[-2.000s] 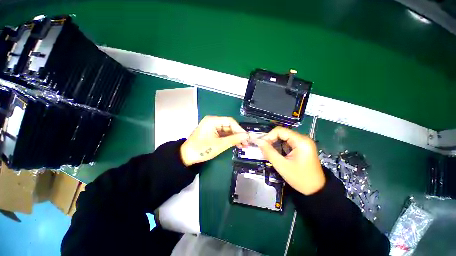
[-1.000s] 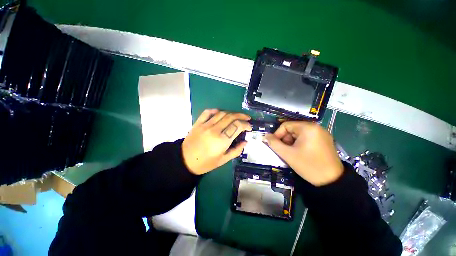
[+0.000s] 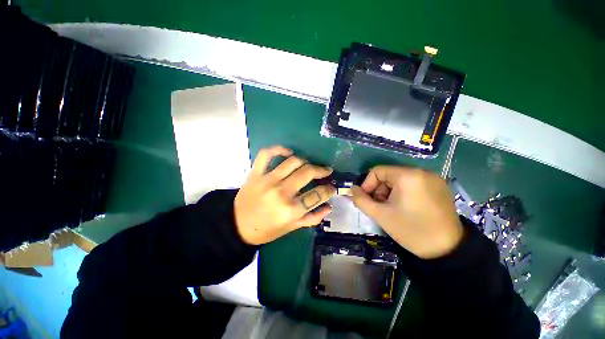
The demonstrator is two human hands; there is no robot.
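A display module (image 3: 348, 213) with a black frame and silver panel lies on the green bench between my hands. My left hand (image 3: 282, 197) rests its fingertips on the module's left and upper left edge. My right hand (image 3: 414, 206) has thumb and index finger pinched together over the module's top part. A small pale bit shows at the right fingertips; whether it is held is too small to tell. A second display module (image 3: 355, 277) lies just below, nearer to me. The right hand hides the upper module's right side.
A stack of modules (image 3: 385, 109) sits ahead at the white rail (image 3: 278, 69). Tall black supply stacks (image 3: 56, 112) stand at left, a pale board (image 3: 209, 136) left of my hands. A pile of small parts (image 3: 501, 232) and a plastic bag (image 3: 567, 301) lie right.
My hands have come down from above onto the module. My left fingers have moved from pinching near the right fingertips to the module's left edge. The camera view has shifted.
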